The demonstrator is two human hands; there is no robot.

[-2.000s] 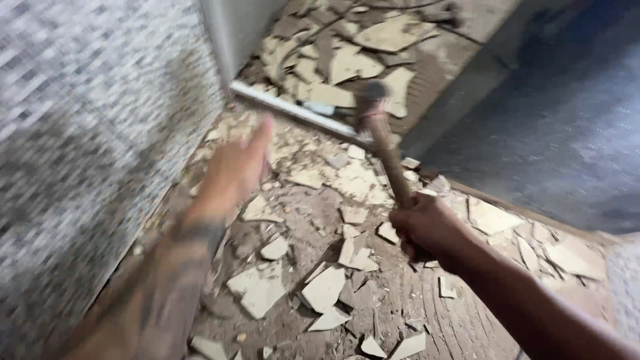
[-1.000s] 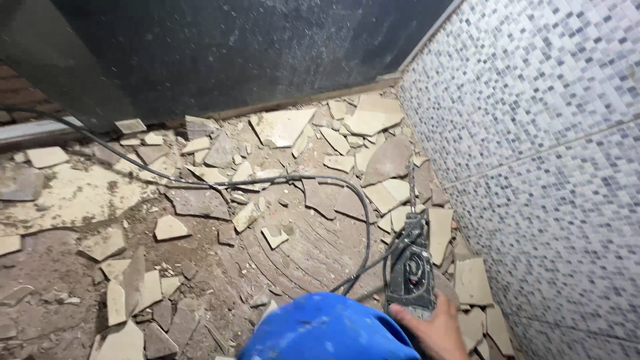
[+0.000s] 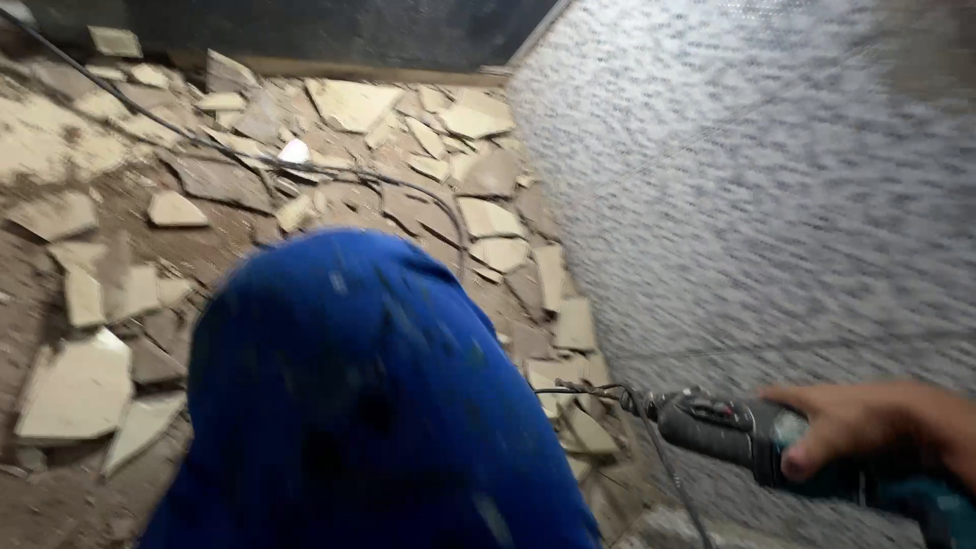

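At the lower right, my right hand (image 3: 854, 427) is closed around the body of a dark and teal rotary hammer (image 3: 709, 427), beside the tiled wall. The tool lies roughly level across the view, its front end pointing left toward the broken tiles. A black power cord (image 3: 671, 465) loops around its front end and hangs down. My left hand is not in view. My knee in blue trousers (image 3: 366, 366) fills the lower middle and hides part of the floor.
Broken cream tiles (image 3: 76, 389) and dirt cover the floor. Another stretch of cord (image 3: 305, 166) crosses the debris. A wall with a small mosaic pattern (image 3: 732, 191) rises on the right, and a dark panel (image 3: 343, 30) stands along the back.
The hammer seen two seconds ago is out of view. One second ago the rotary hammer lay by the wall, pointing away, with a hand at its rear; now it is farther right and points left. The view has swung.
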